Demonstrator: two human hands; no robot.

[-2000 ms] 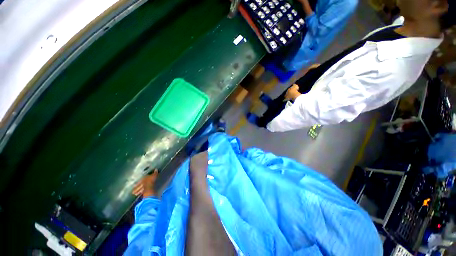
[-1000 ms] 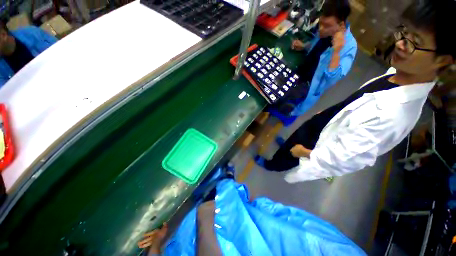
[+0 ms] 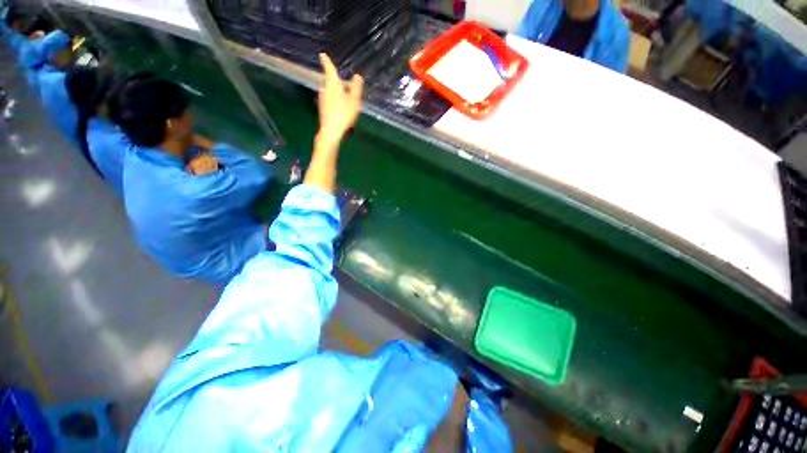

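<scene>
My left hand point(image 3: 339, 104) is raised at the edge of the white shelf, its forearm in a blue sleeve. The fingers are apart, one points up, and it holds nothing. It overlaps the front of the black trays point(image 3: 292, 28) stacked on the shelf; I cannot tell whether it touches them. A red tray point(image 3: 511, 87) with white paper and a blue item stands right of the hand, partly on black trays. An empty green tray point(image 3: 526, 334) lies on the dark green bench. My right hand is not in view.
People in blue smocks sit at the left point(image 3: 181, 208), another is behind the shelf point(image 3: 611, 40). A black grid of white housings point(image 3: 777, 426) is at the bottom right, a small white piece point(image 3: 693, 413) beside it. A metal post point(image 3: 232, 66) rises at the left.
The view has swung left, so the green tray now appears further right. My left hand has risen from the bench edge to the shelf. The person in white has left the view.
</scene>
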